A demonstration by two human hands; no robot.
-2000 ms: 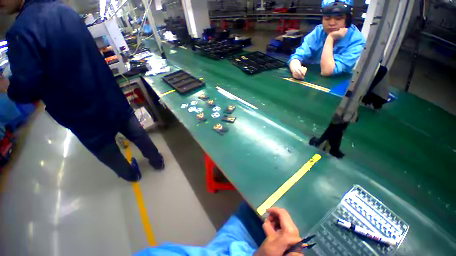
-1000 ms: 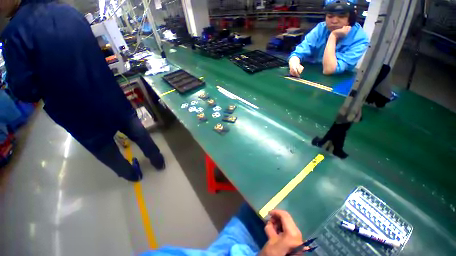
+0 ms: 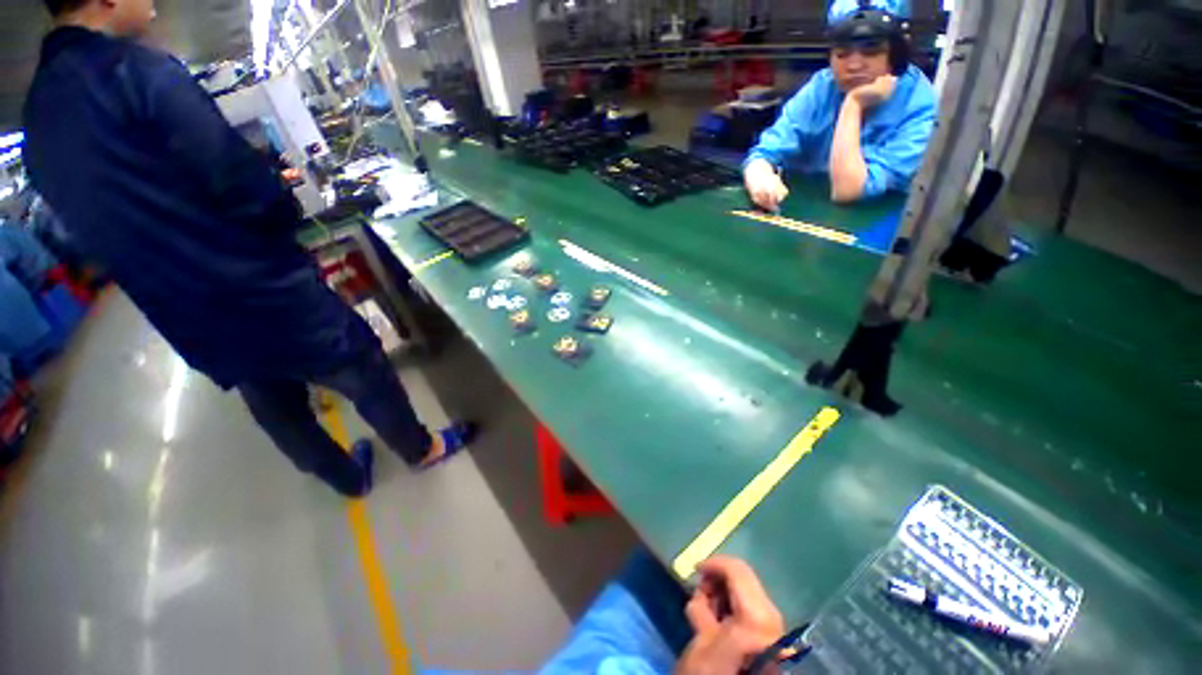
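Note:
My left hand (image 3: 728, 622) is at the bottom centre, at the bench's near edge and cut off by the picture's edge. It holds a thin dark pointed tool (image 3: 791, 649), whose tips point right. The fingers are bent. Which side the hand belongs to is judged from the arm's position. My right hand is not in view. A clear blister tray (image 3: 952, 534) lies right of the hand. A white marker pen (image 3: 969, 613) with a dark cap lies across it. Yellow tape (image 3: 758, 492) runs across the green bench from near the fingertips.
Dark modules (image 3: 568, 348) and whitish round parts (image 3: 559, 315) lie farther left on the bench. Behind them are black compartment trays (image 3: 475, 231). A metal upright (image 3: 910, 284) stands at right. A coworker (image 3: 850, 132) sits opposite. Another person (image 3: 178, 224) stands left. A red stool (image 3: 567, 481) is below.
The standing person has turned and shifted a foot to the right. The view has shifted slightly. My visible hand stays by the tape with the tool in it.

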